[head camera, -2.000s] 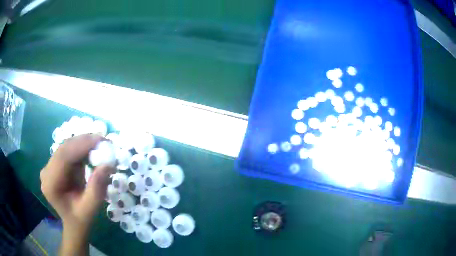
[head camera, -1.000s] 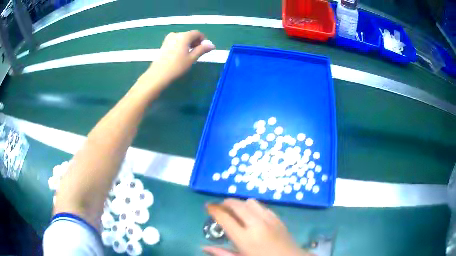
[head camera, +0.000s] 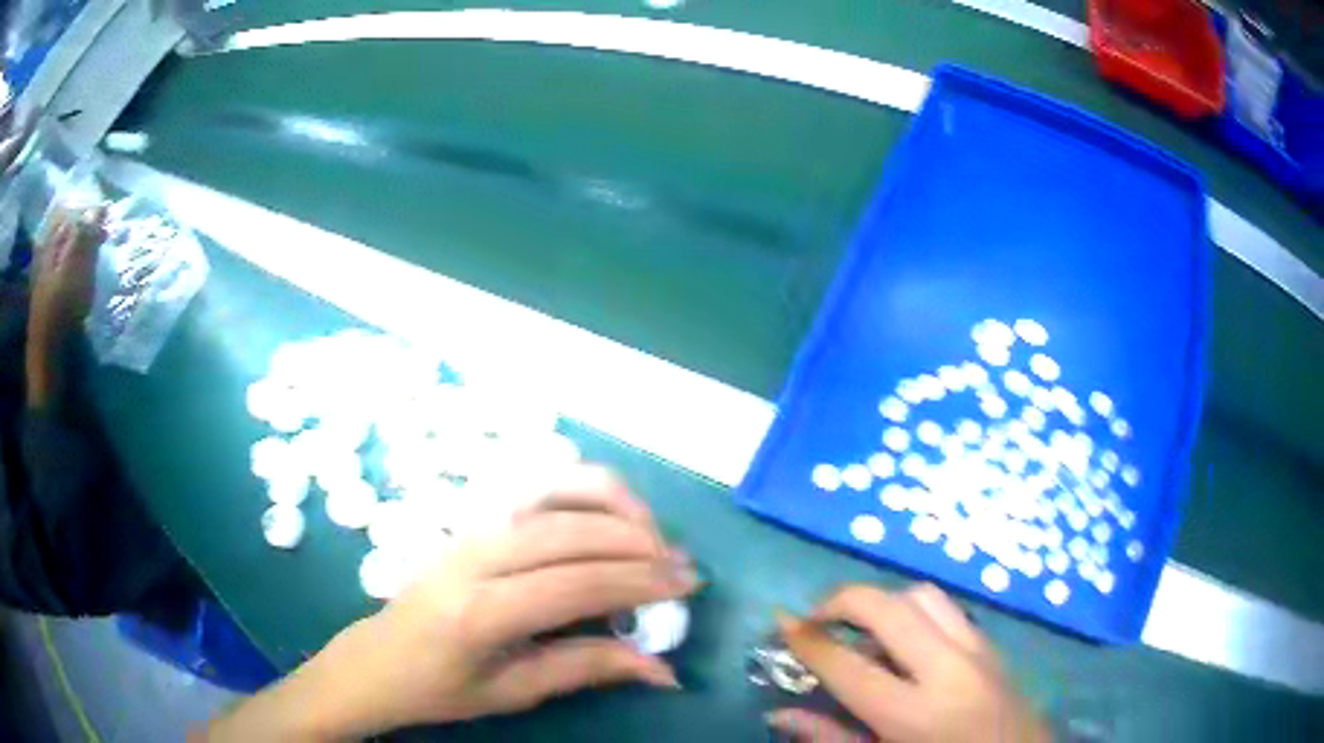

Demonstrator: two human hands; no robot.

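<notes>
My left hand [head camera: 501,617] is at the lower middle, its thumb and fingers closed around a large white round part [head camera: 661,626], just left of the fixture. My right hand [head camera: 915,661] is at the small fixture with a shiny metal ring [head camera: 784,666]; its fingers partly cover the fixture, and whether they hold a small disc cannot be told. The pile of large white round parts [head camera: 349,421] lies left, partly behind my left hand. Small white discs [head camera: 1002,486] lie spread in the near part of the blue tray [head camera: 831,349].
A neighbouring worker's hand [head camera: 66,269] is at a clear plastic bag [head camera: 145,283] at the far left. A red bin [head camera: 1159,55] and a blue bin [head camera: 1278,124] stand upper right. The green belt [head camera: 581,189] with pale strips runs behind the pile.
My left hand has come back from over the belt and now holds a large white part near the fixture. My right hand remains at the fixture. The view has shifted left.
</notes>
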